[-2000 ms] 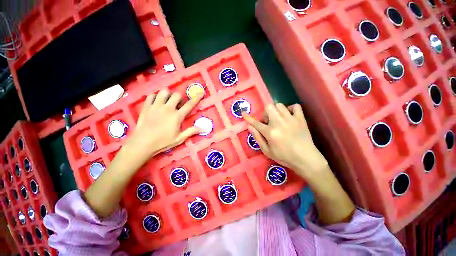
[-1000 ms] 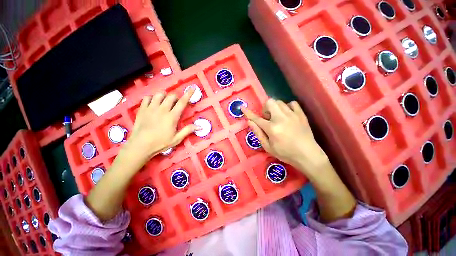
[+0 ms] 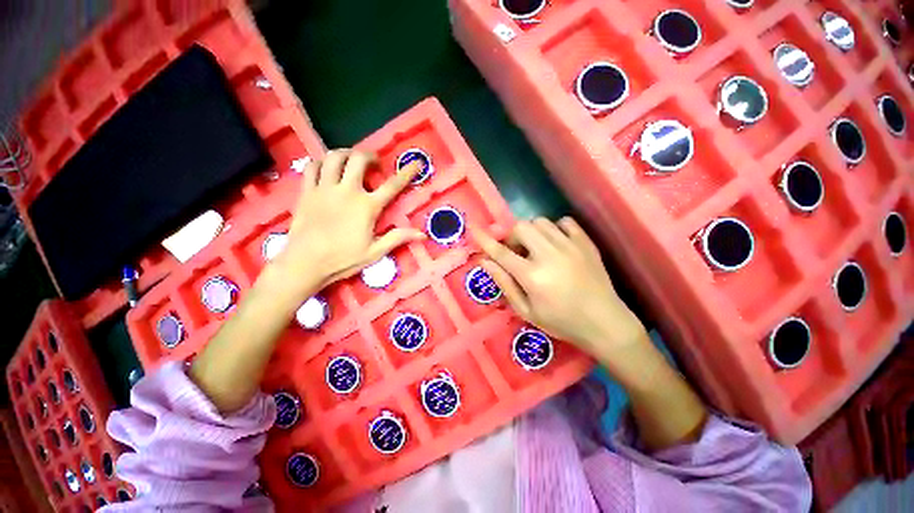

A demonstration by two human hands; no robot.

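Observation:
The coral-red foam tray [image 3: 353, 418] lies in front of me, tilted, with round watch units in its pockets. My left hand [image 3: 336, 220] is over its upper part, index fingertip on a watch with a purple-blue pattern [image 3: 414, 166] in the top right pocket, thumb tip beside a dark-faced watch [image 3: 445, 225]. My right hand [image 3: 561, 286] is at the tray's right edge, index finger extended close to that dark watch's right side. Other watches show white faces, such as one below my left thumb [image 3: 379, 272], or purple-blue patterns [image 3: 409, 332]. Neither hand grips a thing.
A thick stack of coral-red trays [image 3: 641, 190] with mostly dark watches stands at the right. A black tray [image 3: 140, 170] lies on a rear foam tray [image 3: 284, 107]. A white slip [image 3: 192, 235] and a pen [image 3: 130, 286] are beside it. Another filled tray [image 3: 50, 366] is at the left.
My left fingertips have moved right, from white-faced watches to the top right watch and beside the dark one. My right index fingertip has come off the dark watch's face. The view has shifted right.

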